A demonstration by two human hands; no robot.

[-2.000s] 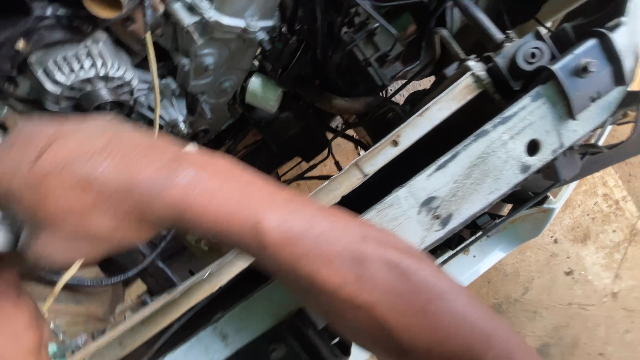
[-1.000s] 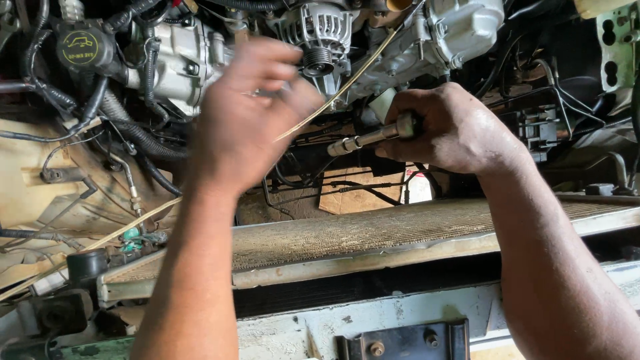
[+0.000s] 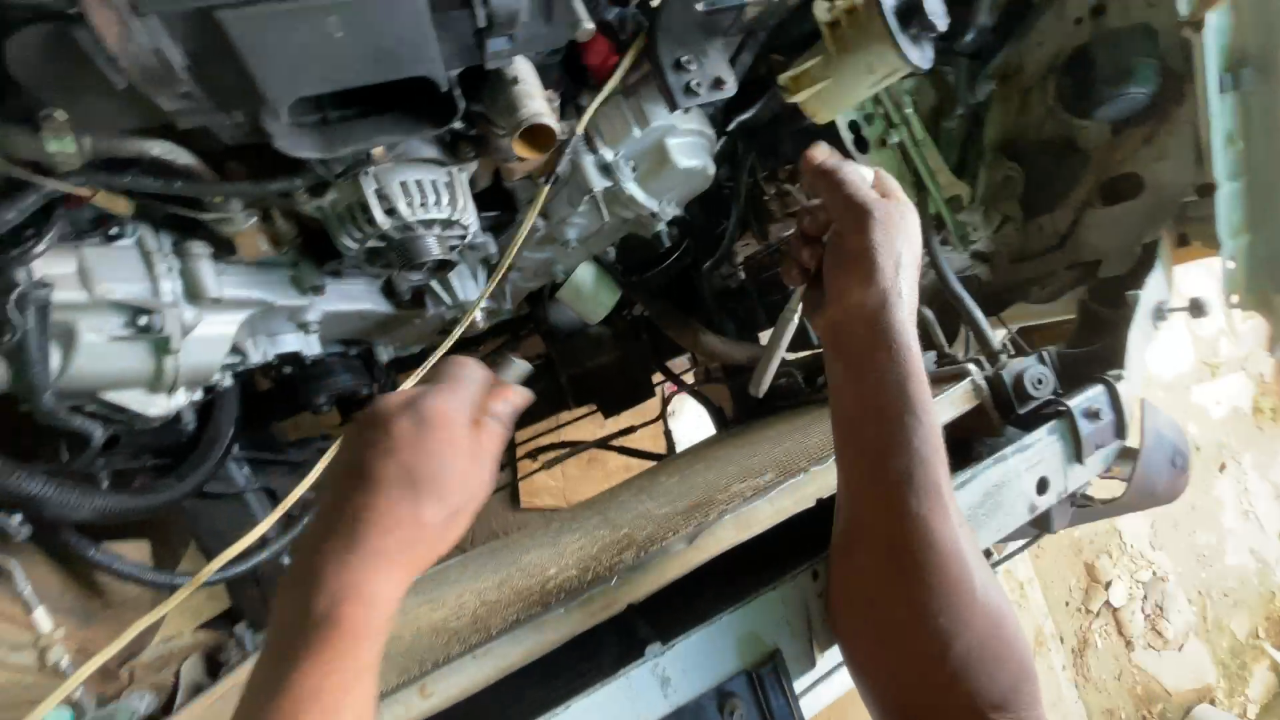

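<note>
My left hand (image 3: pixel 430 450) is closed around a small metal cylinder (image 3: pixel 515 370), perhaps a socket, whose end shows past the fingers. It is over the engine bay, beside a yellowish cord (image 3: pixel 480 295) that runs across the view. Higher and to the right, my right hand (image 3: pixel 860 240) grips a metal hand tool (image 3: pixel 778 345); its pale handle points down toward the radiator, and the fingers hide much of the rest. Behind the hands are an alternator (image 3: pixel 410 210) and a cast metal engine housing (image 3: pixel 650 160).
The radiator (image 3: pixel 640 510) and the pale front crossmember (image 3: pixel 980 510) slant across the near side. Black hoses (image 3: pixel 140 500) lie at the left. An open pipe end (image 3: pixel 535 140) and a yellowish plastic part (image 3: pixel 850 60) stand near the top. Broken rubble (image 3: pixel 1130 600) is on the ground at the right.
The view has swung round. A second ago my right hand held a ratchet-like tool with a metal shaft pointing left; now a pale handle points down from it. A small cylinder now shows in my left hand.
</note>
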